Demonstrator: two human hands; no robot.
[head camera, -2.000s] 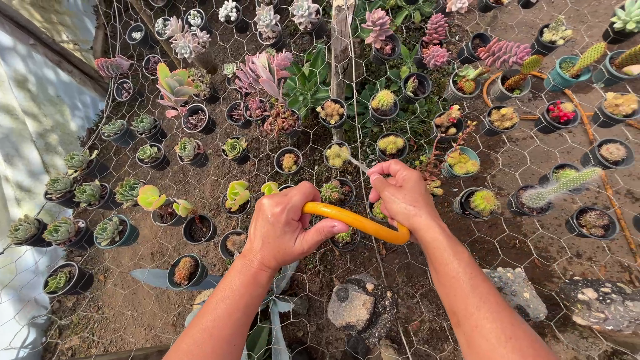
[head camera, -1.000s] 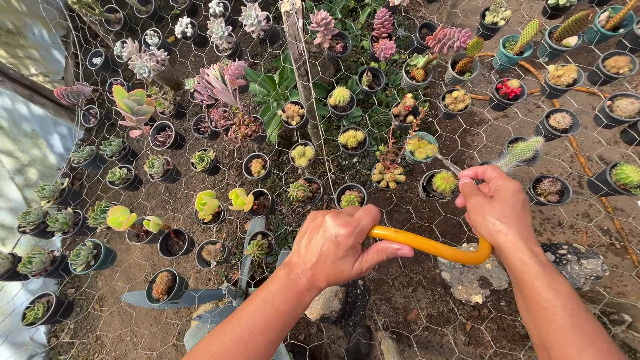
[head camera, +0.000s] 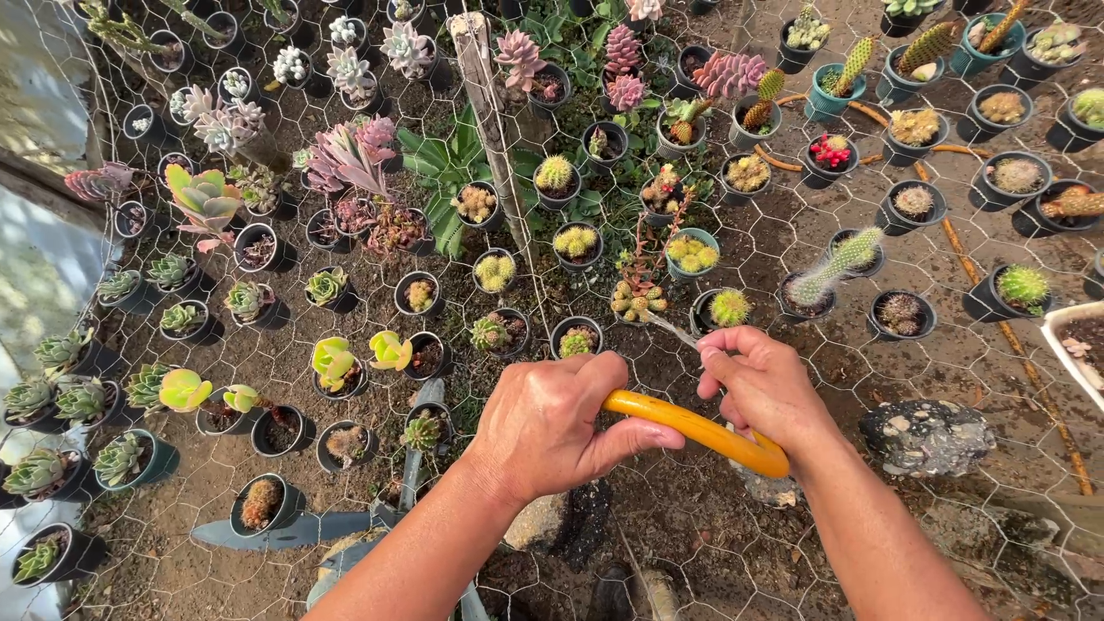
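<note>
A yellow-orange hose (head camera: 690, 423) curves between my hands in the lower middle of the head view. My left hand (head camera: 556, 427) is closed around its left part, thumb along the tube. My right hand (head camera: 763, 384) holds the other end; a thin stream of water (head camera: 668, 328) comes out between thumb and fingers and points up and left. The stream reaches a clustered cactus (head camera: 638, 302) with reddish stems. Just above my right hand is a potted round green cactus (head camera: 730, 308). A small potted cactus (head camera: 577, 339) sits above my left hand.
Wire mesh spans the view over rows of potted succulents (head camera: 244, 297) and cacti. A wooden post (head camera: 487, 121) stands at upper middle. An orange hose (head camera: 957, 246) runs across the soil at right, near a rock (head camera: 927, 437). A white planter (head camera: 1069, 354) is at the right edge.
My hands and the yellow-orange hose moved right from the first frame to the second. The stream, near the small green-potted cactus one second ago, is now at the clustered cactus. The view has shifted.
</note>
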